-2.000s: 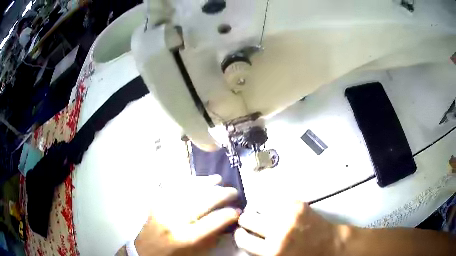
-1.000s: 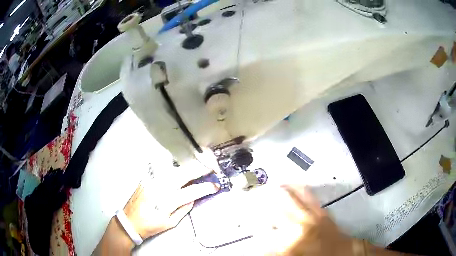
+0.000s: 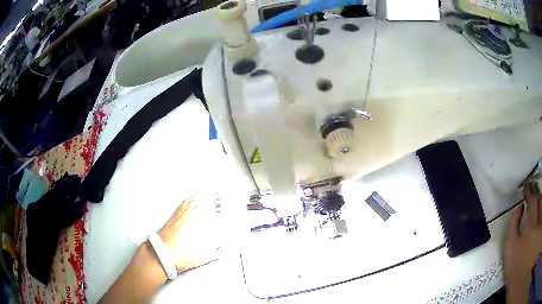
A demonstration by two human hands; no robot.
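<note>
The cream-white sewing machine head (image 3: pixel 297 119) fills the upper middle. Its presser foot and needle area (image 3: pixel 291 221) are brightly lit. A small dark piece, seemingly cloth (image 3: pixel 264 218), shows just left of the foot, its outline mostly lost in glare. My left hand (image 3: pixel 189 234) lies on the white bed left of the foot, with a white band on the wrist; its fingers are washed out, so its grip is unclear. My right hand (image 3: pixel 525 228) is at the far right edge, partly cut off, fingers by a small blurred object I cannot make out.
A black phone (image 3: pixel 454 199) lies right of the foot, beside a small grey plate (image 3: pixel 380 205). A long black strip of cloth pieces (image 3: pixel 128 139) curves along the left, over a red-printed tan cover (image 3: pixel 74 255). A dark cord runs along the bed at right.
My right hand has moved from in front of the foot to the far right edge. My left hand has moved left, away from the foot. The view has shifted, showing more of the machine top.
</note>
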